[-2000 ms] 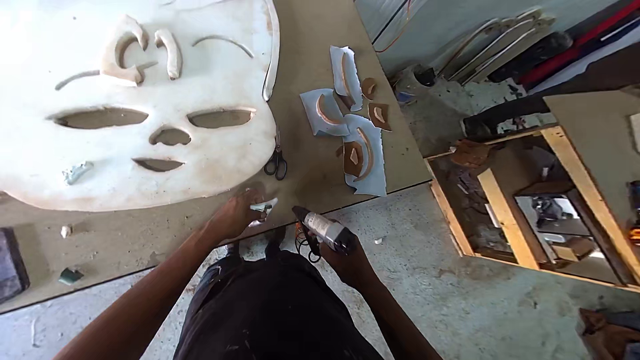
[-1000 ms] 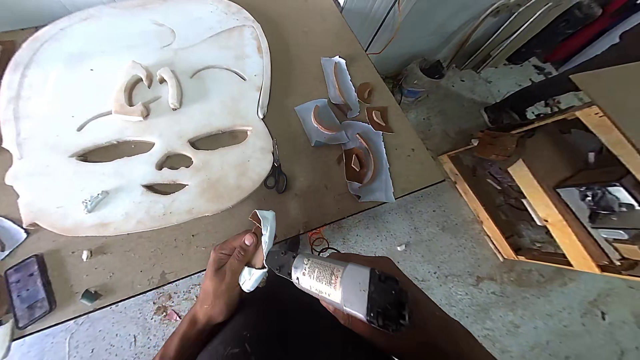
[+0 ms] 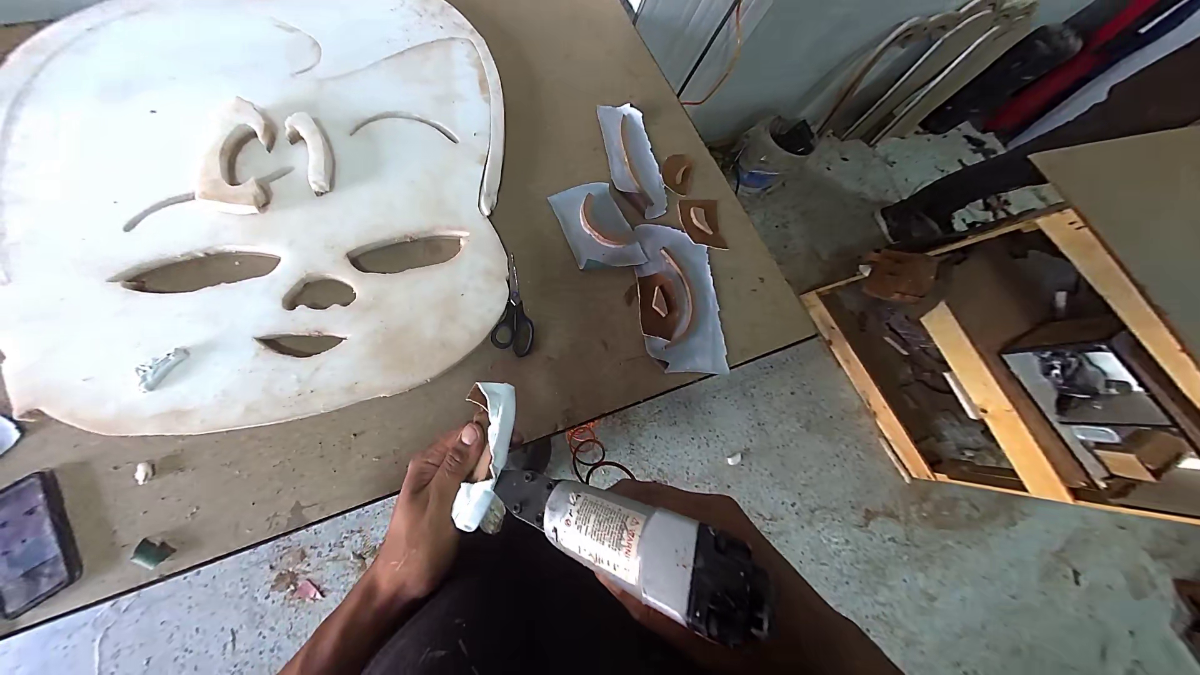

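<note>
My left hand (image 3: pixel 433 497) pinches a small curved piece with white-blue covering (image 3: pixel 500 427) over brown material, just off the table's front edge. My right hand (image 3: pixel 694 525) is around a grey and black angle grinder (image 3: pixel 609 539), partly hidden beneath its body. The tool's dark head touches or nearly touches the held piece; its disc is mostly hidden. On the table lies a large white face-shaped panel (image 3: pixel 403 328) with cut-out eyes, nose and mouth. Two loose curved pieces rest on it, the C-shaped one (image 3: pixel 220 164) at the left. Black-handled scissors (image 3: pixel 513 328) lie beside the panel.
Brown cut-outs on whitish sheets (image 3: pixel 708 328) lie at the table's right side. A phone (image 3: pixel 36 544) is at the front left, near a green scrap (image 3: pixel 151 553). An orange cord (image 3: pixel 586 450) hangs below the edge. A wooden frame (image 3: pixel 994 403) stands on the right.
The view has shifted closer to the table's left part. The grinder and the piece, apart two seconds ago, have come together in front of me.
</note>
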